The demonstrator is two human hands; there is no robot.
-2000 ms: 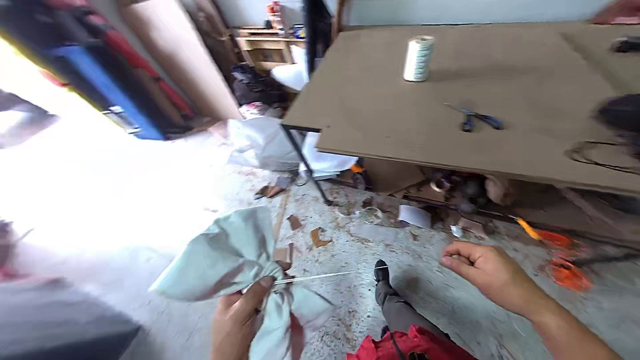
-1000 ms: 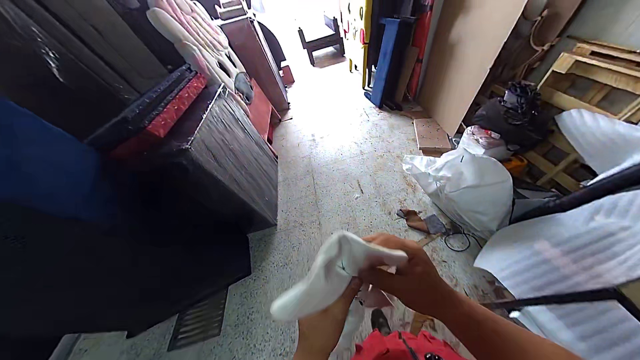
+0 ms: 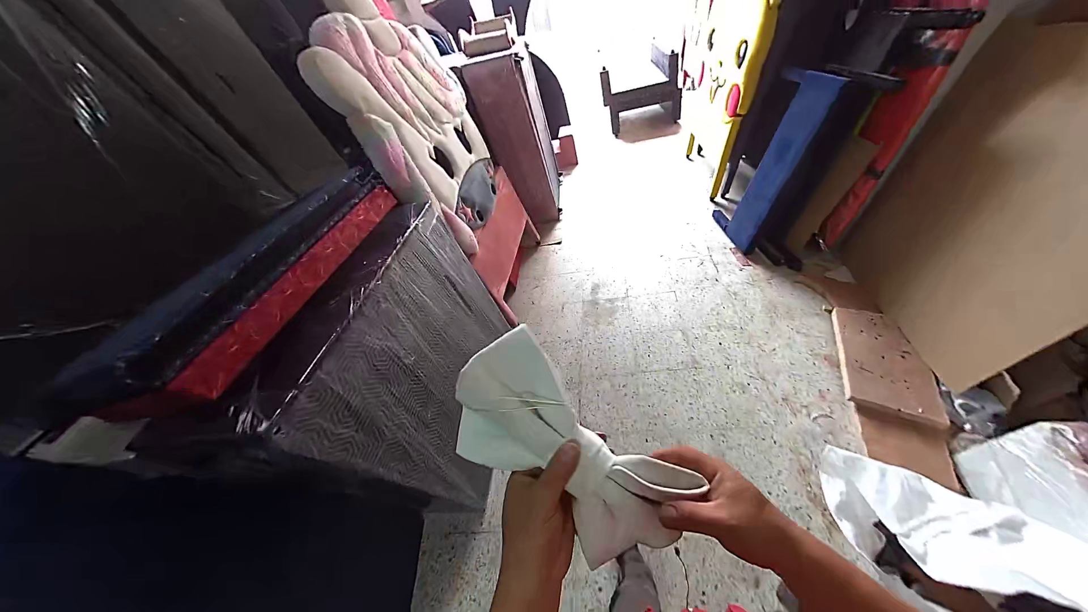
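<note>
A white fabric bow is held in front of me, with a gathered band around its middle. My left hand grips it near this knot, thumb on top. The right loop of the bow is pinched by my right hand, thumb below and fingers above its open edge. Loose pale thread lies across the bow's left loop. Below the bow, part of my shoe or leg shows against the speckled floor.
Plastic-wrapped furniture stands close on the left, beside a padded cartoon-shaped panel. On the right are a blue board, a large brown panel, wooden pieces and white plastic sheeting. A small dark frame stands far ahead.
The view has swung away from the brown worktable. My right hand, apart from the bow two seconds ago near a stretched thread, now holds the bow. The bow's loops are spread wider than one second ago.
</note>
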